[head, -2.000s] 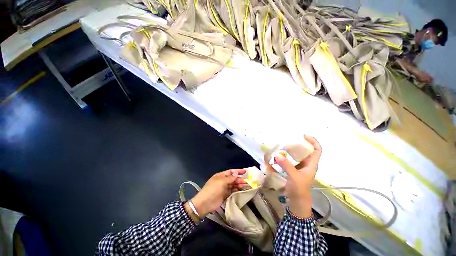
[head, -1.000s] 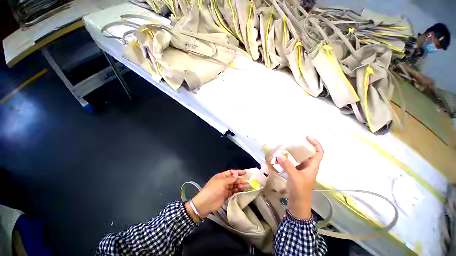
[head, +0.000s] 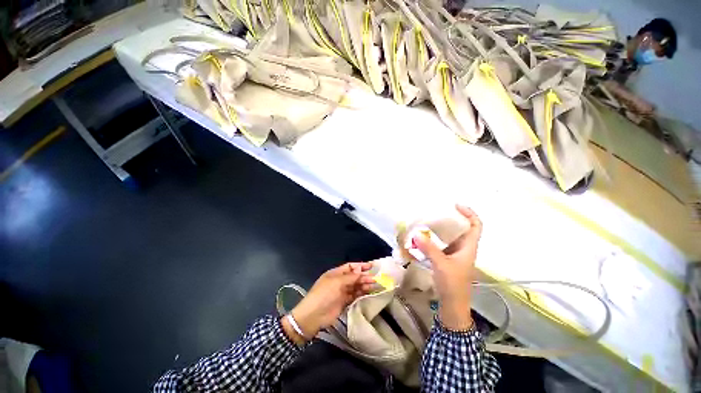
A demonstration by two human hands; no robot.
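My right hand (head: 455, 259) is closed around a translucent glue bottle (head: 444, 228) with a white label, tilted so its nozzle end points down and left. My left hand (head: 338, 292) pinches a pale, yellow-edged flap (head: 387, 274) at the top corner of a beige bag (head: 374, 324). The nozzle end is at this flap; whether it touches cannot be told. The bag rests open at my lap, with thin handles looping to both sides.
A long white-covered table (head: 461, 180) runs diagonally in front. A row of beige bags with yellow edges (head: 500, 107) lies along its far side, and one bag (head: 284, 104) lies at the left. A masked person (head: 642, 57) is beyond, at the upper right.
The view has shifted slightly. Both hands keep their holds on the bottle and the flap, and the bottle stays close to the flap.
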